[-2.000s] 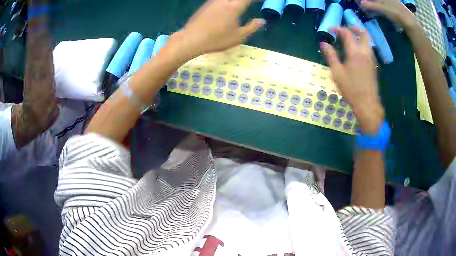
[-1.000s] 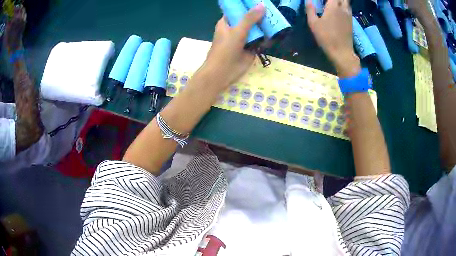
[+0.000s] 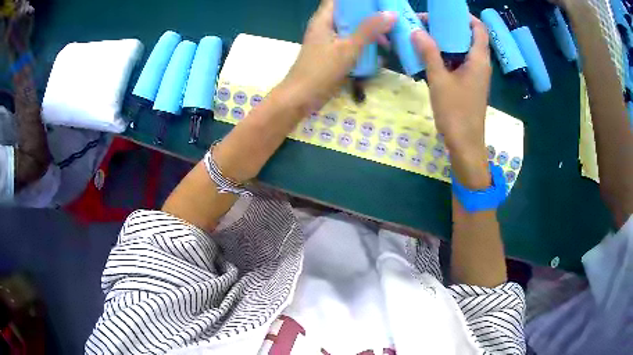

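Note:
My left hand (image 3: 332, 59) grips light-blue handle units (image 3: 355, 28) at the top centre, black ends downward. My right hand (image 3: 454, 87) holds another blue handle unit (image 3: 450, 24) upright beside them. A blue unit (image 3: 404, 41) sits between the two hands; its lower end is near my right fingertips. The pale-yellow label sheet (image 3: 361, 132) with rows of grey round labels lies under my hands and forearms, partly hidden by them. The tops of the held units are cut off or blurred.
Three handle units (image 3: 169, 76) lie in a row at the left, beside a white pad (image 3: 94, 84). More units (image 3: 503, 40) lie at the right. Another sheet (image 3: 588, 132) lies by another person's arm (image 3: 611, 118). A person's arm (image 3: 29, 118) shows far left. A red stool (image 3: 104, 184) stands below.
My right hand has come back towards my left with a blue unit in it. The units in my left hand have moved slightly right, close to my right hand.

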